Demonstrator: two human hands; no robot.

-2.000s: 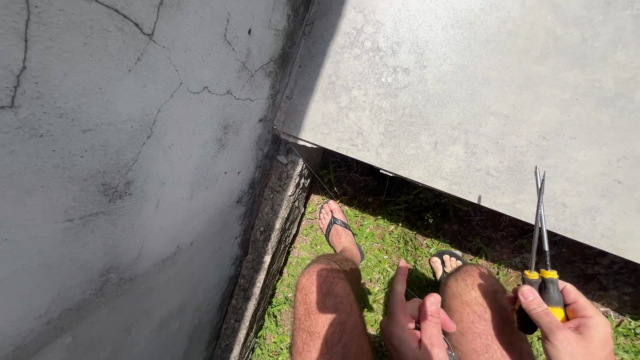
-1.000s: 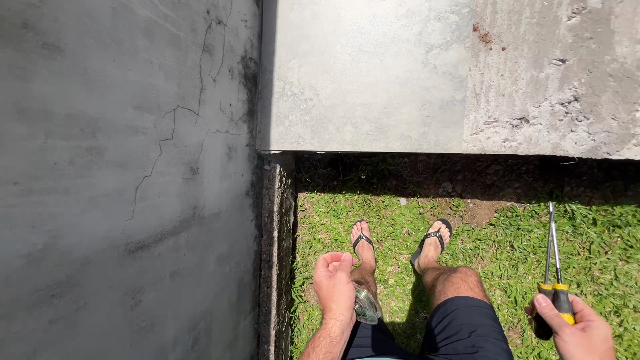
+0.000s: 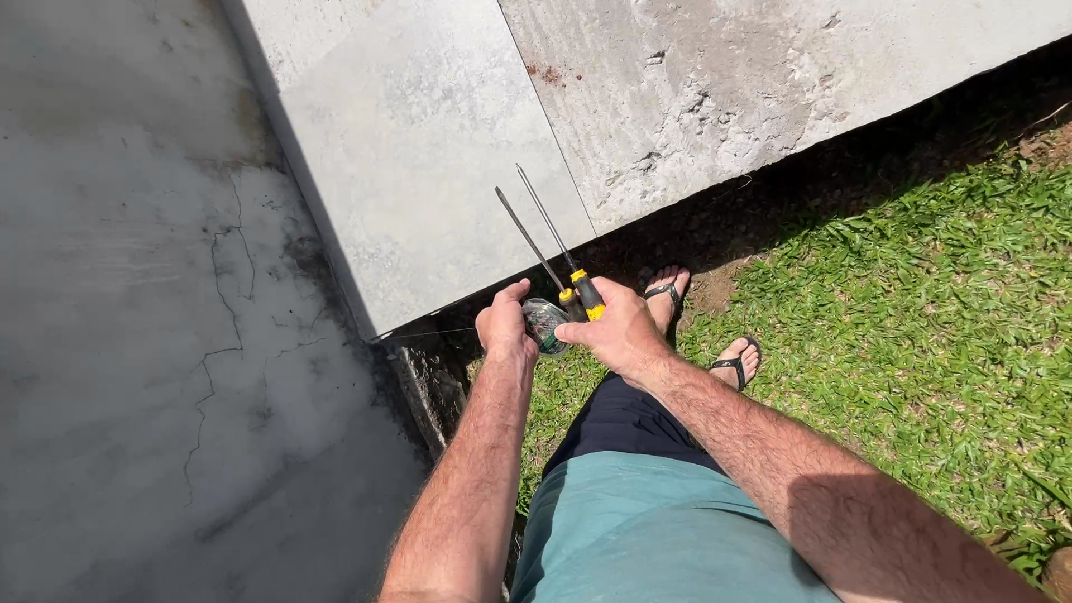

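Observation:
Two screwdrivers with black and yellow handles are gripped in my right hand [image 3: 620,331]. The flat-looking screwdriver [image 3: 532,244] and the other screwdriver [image 3: 546,216] point up and left over the slab, shafts apart. My left hand [image 3: 504,322] holds a clear round spool of line [image 3: 544,327] at its edge, and my right thumb reaches the spool's other side. A thin line [image 3: 435,332] runs left from my left hand to the slab's near left corner, beside the wall. How it is fastened there is too small to tell.
A cracked grey wall [image 3: 126,335] rises on the left. Ahead lies a raised concrete slab with a smooth grey tile [image 3: 419,167] and rough bare concrete [image 3: 712,92]. Dark soil lies under its edge. Grass [image 3: 904,335] spreads right, around my feet in flip-flops.
My right hand has come over beside my left, bringing the screwdrivers to the spool. One second ago the hands were far apart, the spool hanging by my left hand. The view has turned.

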